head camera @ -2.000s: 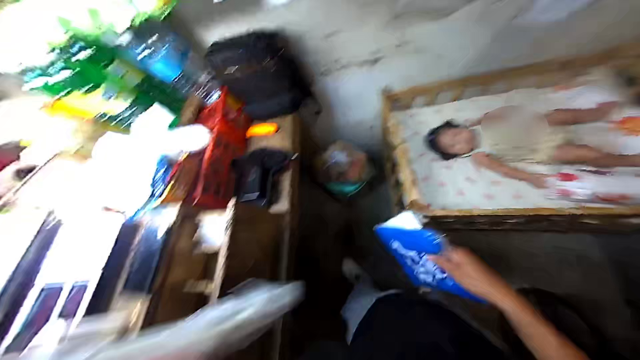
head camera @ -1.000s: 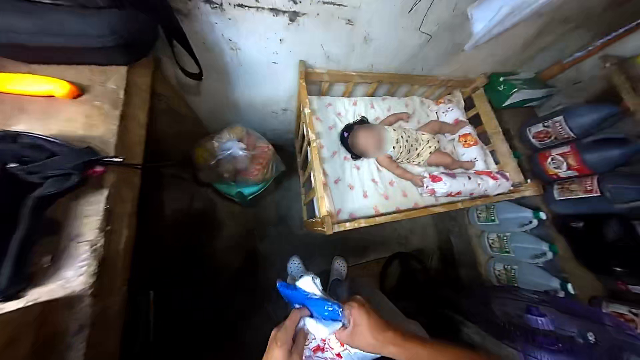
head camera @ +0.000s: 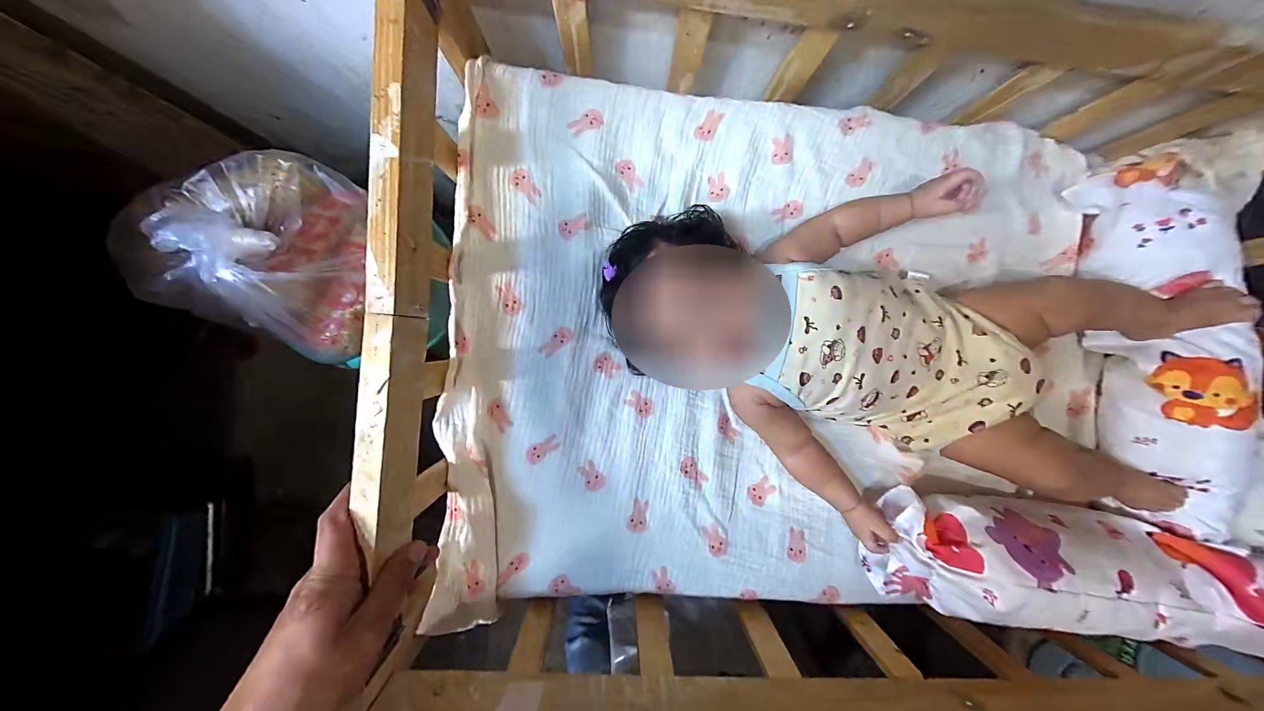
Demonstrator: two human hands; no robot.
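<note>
My left hand (head camera: 341,602) grips the top rail of the wooden crib's end (head camera: 390,395) at the lower left, thumb on one side and fingers on the other. Inside the crib a baby (head camera: 889,346) lies on its back with arms spread, on a white sheet with pink rabbits (head camera: 612,474). The baby wears a cream printed bodysuit. One small hand touches a printed bolster (head camera: 1047,563) along the near side. The feet rest on or beside a white pillow with a fox print (head camera: 1175,395). My right hand is out of the frame.
A tied clear plastic bag (head camera: 247,247) with reddish contents stands outside the crib's end, by the wall. The slatted near rail (head camera: 790,691) runs along the bottom edge. Beneath it, some blue fabric (head camera: 588,632) shows between slats. The floor at left is dark.
The view has moved much closer to the crib. Both hands were on a blue-and-white package a second ago; now my left hand is on the crib rail, and the package is out of view.
</note>
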